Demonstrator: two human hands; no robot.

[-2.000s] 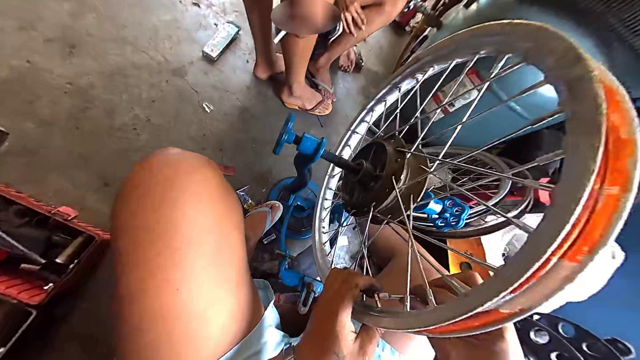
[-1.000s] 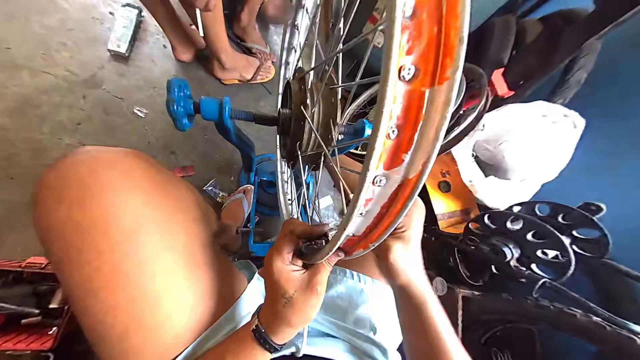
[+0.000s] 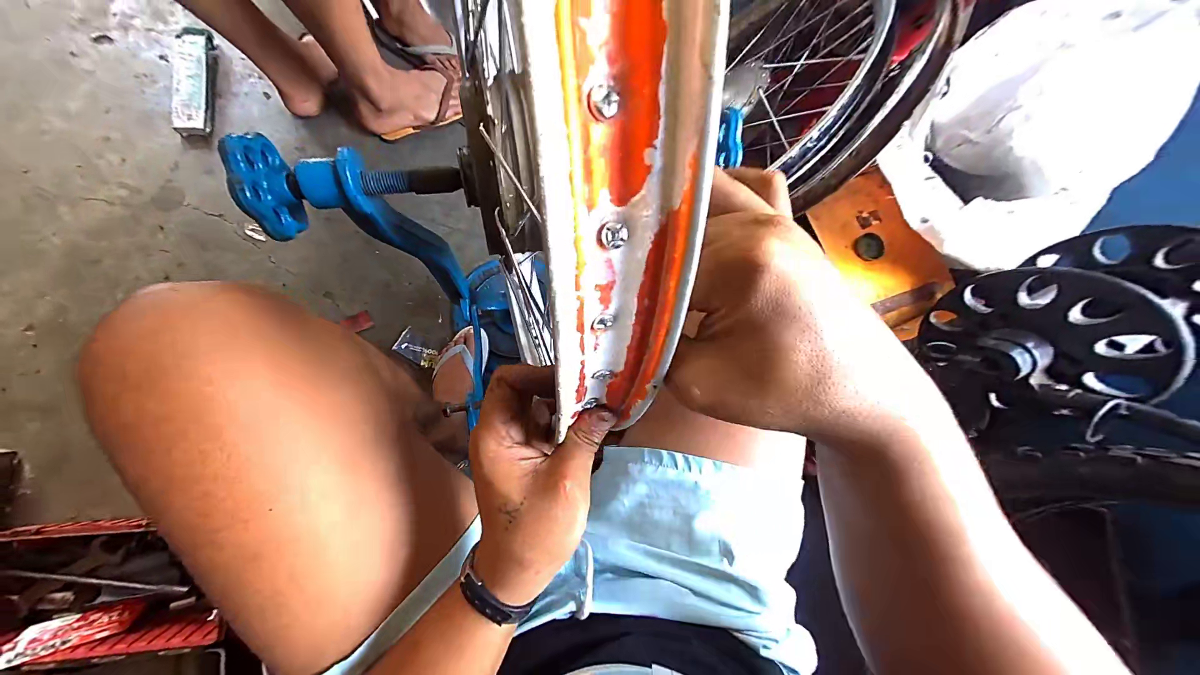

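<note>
A spoked wheel rim [image 3: 623,187], silver with worn orange paint, stands almost edge-on before me, several spoke nipples showing in its channel. It is mounted in a blue metal truing stand [image 3: 403,225] with a round hand knob at the left. My left hand [image 3: 539,459], with a dark wristband, grips the rim's lower end, thumb on its channel near a nipple; whether it also holds a small tool cannot be told. On the rim's right side is my right hand [image 3: 764,319], fingers curled towards the spokes and partly hidden behind the rim. Silver spokes [image 3: 530,314] run up behind the rim's left edge.
Another person's sandalled feet [image 3: 403,98] are at the upper left, near a small box [image 3: 193,82]. A red tray of tools [image 3: 103,628] lies lower left. At right are a white bag [image 3: 1022,122], an orange piece [image 3: 867,244], black perforated discs [image 3: 1059,328] and more wheels [image 3: 844,94].
The wheel, seen at an angle with its spokes showing two seconds ago, now appears nearly edge-on. The view has shifted. My right hand shows more plainly beside the rim; my left remains at its lower end.
</note>
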